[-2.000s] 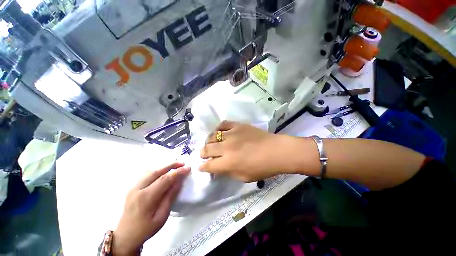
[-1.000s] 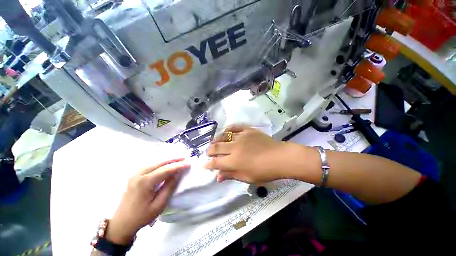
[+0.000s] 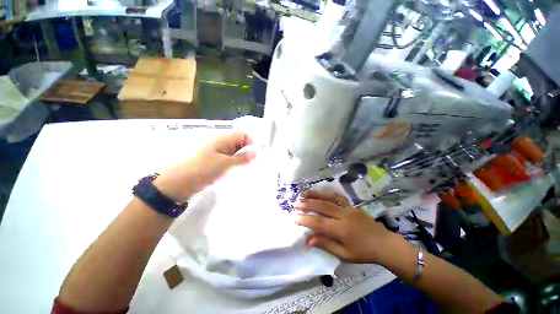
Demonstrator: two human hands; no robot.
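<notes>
A white knit garment piece (image 3: 245, 221) lies spread and folded on the white table, from the far left side of the machine head to the table's front edge. My left hand (image 3: 218, 160) pinches the fabric's far edge, left of the machine head (image 3: 307, 110). My right hand (image 3: 341, 225) lies on the fabric just right of the needle area (image 3: 287, 197), fingers slightly spread and pointing at it. The needle area is blurred and overbright, so the presser foot and threads cannot be told apart.
The white table (image 3: 73, 184) has a printed ruler tape (image 3: 331, 303) along its front edge and a small brown patch (image 3: 173, 276). Orange knobs (image 3: 503, 168) are at the right. A cardboard box (image 3: 158, 80) stands on the floor beyond the table.
The view has swung left and up. My left hand has moved from beside the needles to the fabric's far edge. My right hand stays near the needles. The fabric is more spread out.
</notes>
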